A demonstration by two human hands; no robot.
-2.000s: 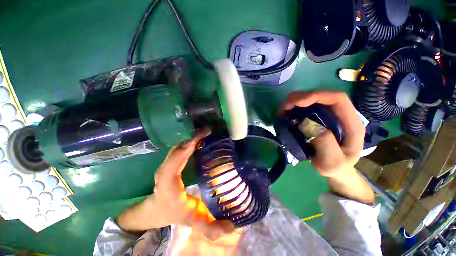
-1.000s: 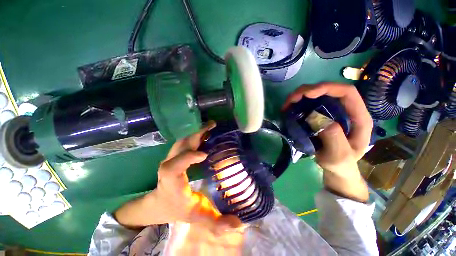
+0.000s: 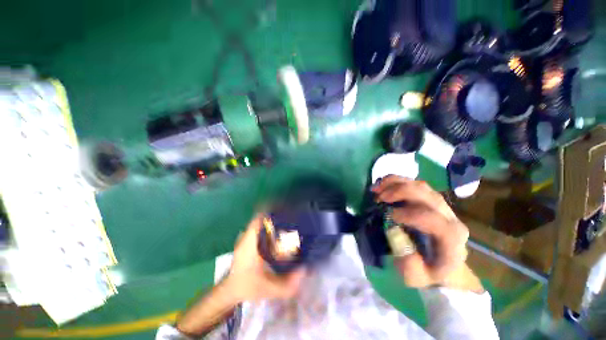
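Note:
A dark fan is held low in front of my body, blurred by motion, with a bright glow at its cage. My left hand is closed around the cage from the left and below. My right hand grips the dark fan base, with a pale patch under the thumb. The off-white buffing wheel stands edge-on above the fan, apart from it. The blurred bench buffer lies to its left.
Several dark fans stand at the upper right. A small round black part, a pale strip and a white glove lie near the bench edge. Cardboard boxes are at right, white sticker sheets at far left.
Both hands have moved the fan down and away from the wheel, and the cage has turned. The view has shifted, showing more of the sheets, the small black part and the glove.

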